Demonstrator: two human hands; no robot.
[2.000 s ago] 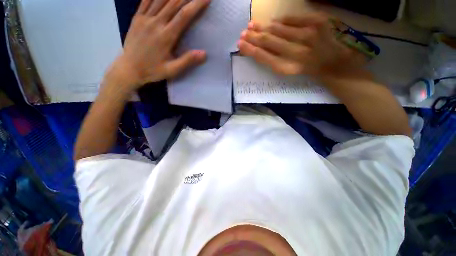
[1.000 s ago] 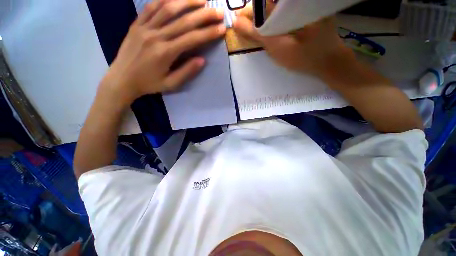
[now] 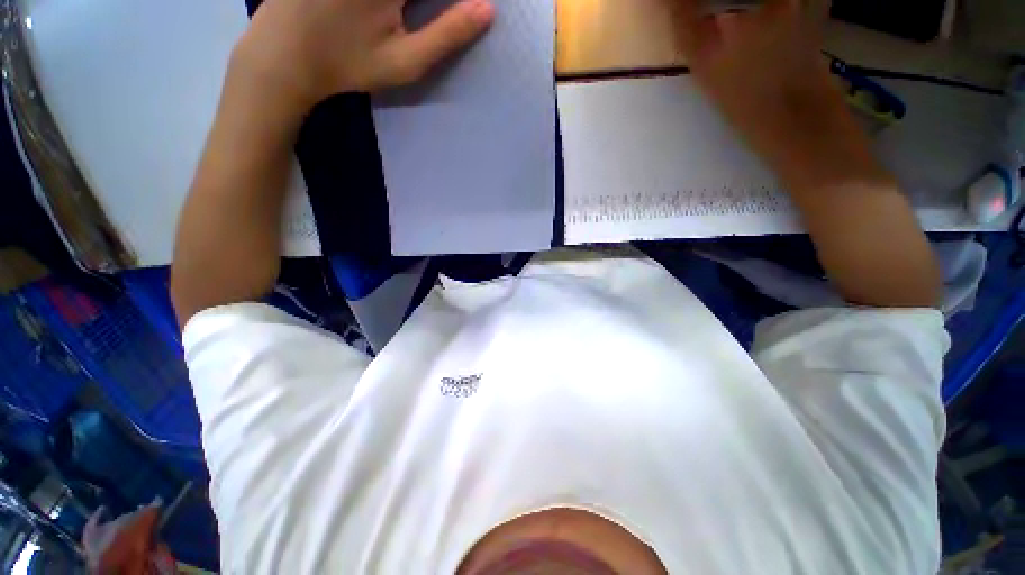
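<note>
A pale grey-blue panel (image 3: 466, 169) lies on the table with a dark navy cloth (image 3: 343, 169) beneath and beside its left edge. My left hand (image 3: 348, 45) lies on the upper part of the panel, thumb spread to the right; its fingers are cut off by the top edge. My right hand (image 3: 753, 45) is at the top edge over the yellow-tan plate (image 3: 618, 39), blurred and partly cut off; whether it holds something cannot be told. The needle area is out of view.
The white table (image 3: 663, 157) has ruler-like marks near its front edge. Snips (image 3: 871, 96) with dark and yellow-green handles lie right of my right forearm. A black flat item (image 3: 894, 14) is at top right, a small white round item (image 3: 992, 193) at the right edge. Blue crates (image 3: 124, 348) stand below.
My left hand has moved up towards the top edge. My right hand has moved up and right, away from my left. The pale flap that stood over my right hand is out of view.
</note>
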